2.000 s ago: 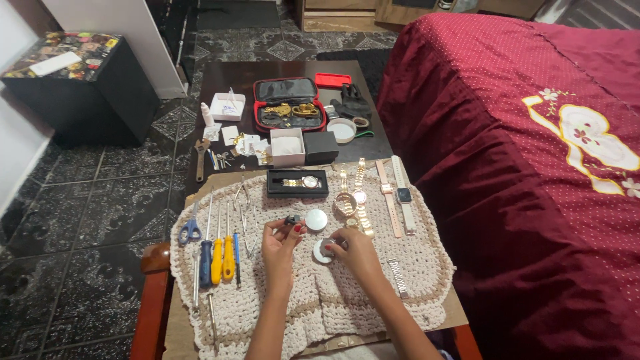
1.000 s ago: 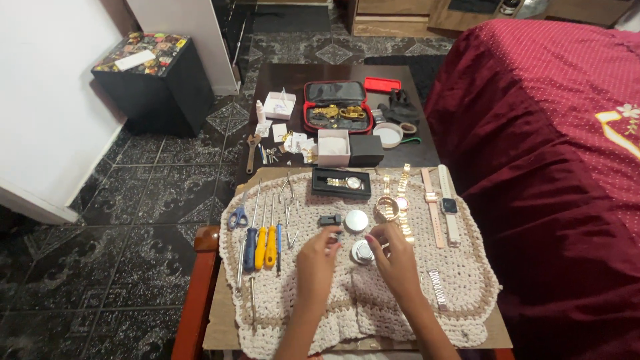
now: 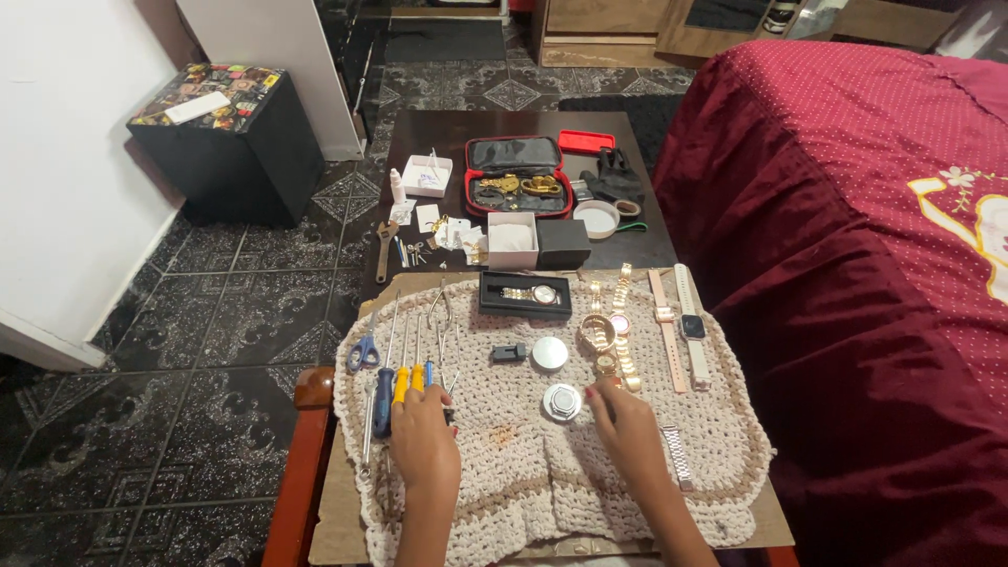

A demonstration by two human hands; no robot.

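Observation:
My left hand (image 3: 425, 433) lies over the handles of the yellow screwdrivers (image 3: 401, 384) and a thin blue-handled tool (image 3: 428, 373); whether it grips one is hidden. A dark blue screwdriver (image 3: 383, 402) is just left of it. My right hand (image 3: 622, 417) hovers beside a round metal piece with a watch case on it (image 3: 562, 402), fingertips apart from it. Above that piece lie a silver round lid (image 3: 550, 354) and a small black watch-band tool (image 3: 509, 353). Gold watches (image 3: 620, 324) and a loose silver link band (image 3: 677, 458) are near my right hand.
A crocheted mat (image 3: 504, 488) covers cardboard on the table. Blue scissors (image 3: 364, 353), a boxed watch (image 3: 543, 294) and a smartwatch (image 3: 693, 327) rest on it. Behind are an adjustable wrench (image 3: 385, 250), a red-trimmed case (image 3: 516, 209) and a black glove (image 3: 614, 179). A bed stands right.
My left hand has moved left from the middle of the mat to the screwdrivers. My right hand has drawn off the round metal piece. The black tool, in my left hand earlier, lies on the mat.

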